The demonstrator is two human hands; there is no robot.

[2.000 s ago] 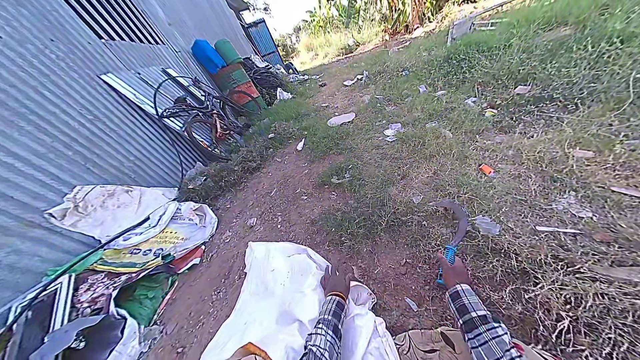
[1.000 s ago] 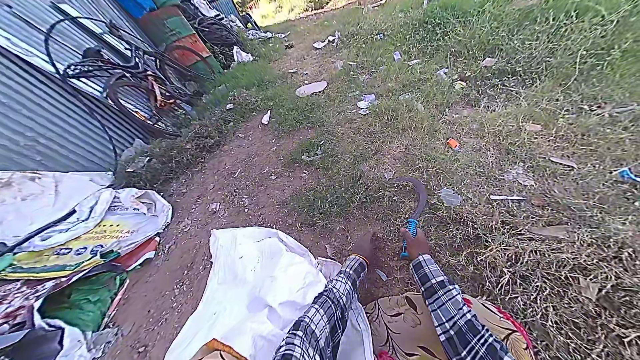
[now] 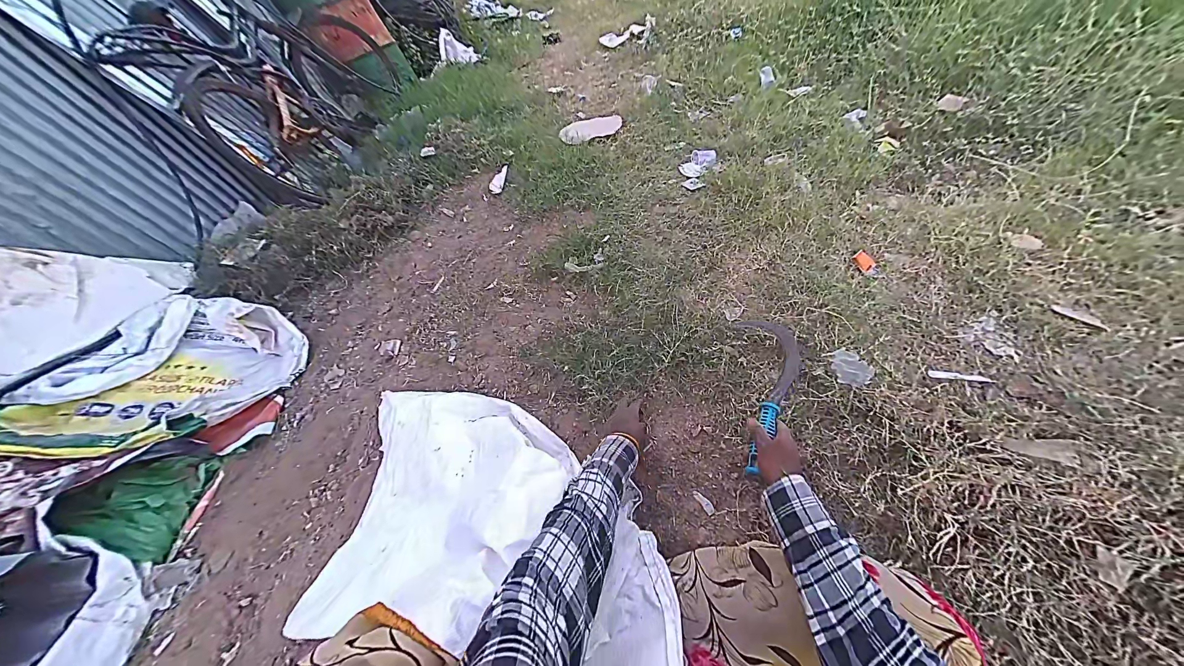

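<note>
My right hand (image 3: 779, 451) is closed around the blue handle of a sickle (image 3: 788, 365). The dark curved blade points away from me, its tip bending left over low grass (image 3: 638, 347). To the left, my left hand (image 3: 628, 422) hangs just past the edge of a white woven sack (image 3: 462, 499); its fingers are too dark to tell whether they are closed or holding anything. The sack lies on the bare soil and passes under my left forearm. Patterned cloth (image 3: 740, 592) covers my lap below both plaid sleeves.
Printed sacks (image 3: 213, 356) and a green sheet (image 3: 139, 504) lie in a heap at left. A bicycle (image 3: 268, 120) leans by the corrugated metal wall (image 3: 83, 148). Plastic scraps (image 3: 851, 368) and a flat pale piece (image 3: 590, 129) litter the grass. Dry cut-looking grass (image 3: 1045, 518) spreads at right.
The view has tilted down and shifted since the oldest frame. The right hand keeps its hold on the sickle, and the white sack stays beside the left arm.
</note>
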